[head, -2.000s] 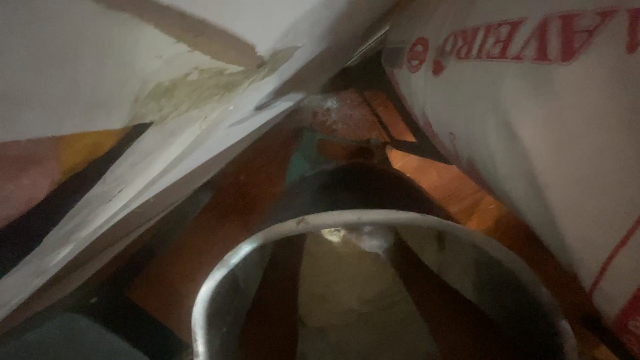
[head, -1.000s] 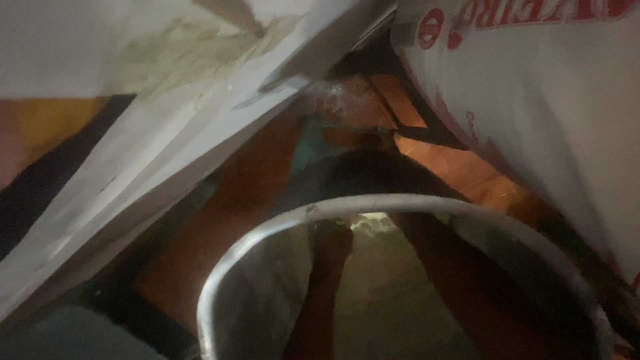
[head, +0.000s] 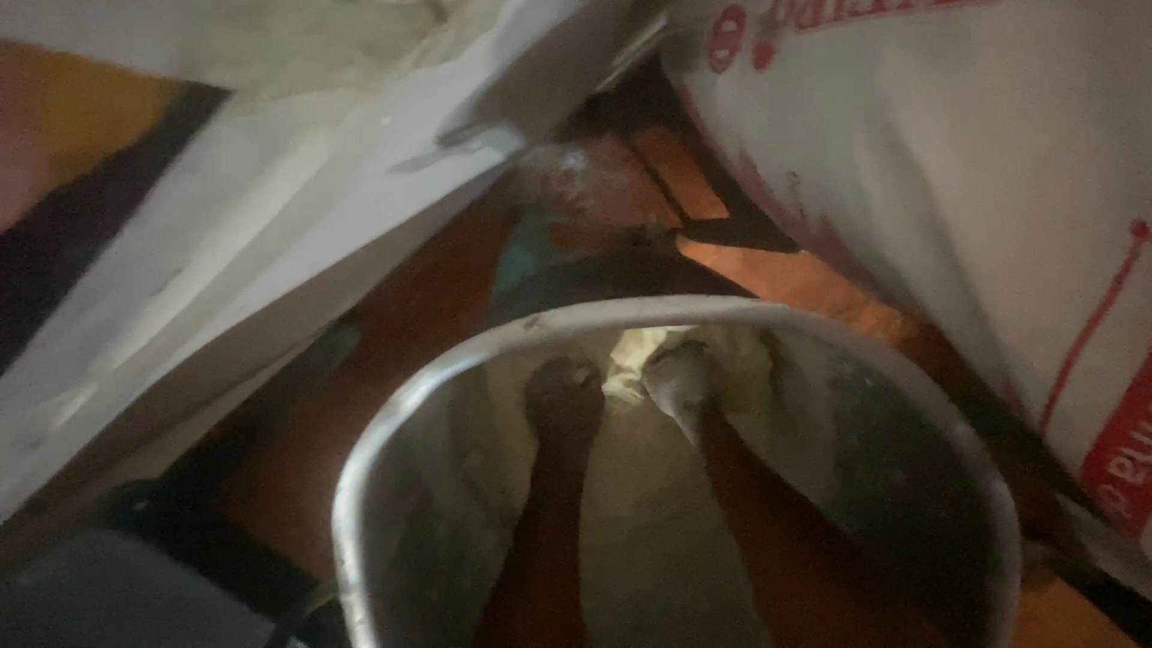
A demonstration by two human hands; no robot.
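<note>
Both my arms reach down into a large round metal tub (head: 630, 315). My left hand (head: 565, 382), dusted pale, touches a cream-coloured mass like dough or flour (head: 630, 364) at the tub's far inner side. Just right of it, my right hand (head: 679, 378) presses on the same mass, its back whitened with powder. The fingers of both hands are curled down and partly hidden, so I cannot tell if either grips anything. Pale material also covers the tub's bottom between my forearms.
A large white sack with red print (head: 900, 162) leans in from the right. Across the upper left runs a pale sheet or open sack (head: 270, 207) with a powdery patch. Reddish-brown floor (head: 432, 270) shows behind the tub, and a dark grey object (head: 126, 585) stands at the lower left.
Both hands now show inside the tub below its far rim; two seconds ago the view of them was less full. The view has shifted somewhat.
</note>
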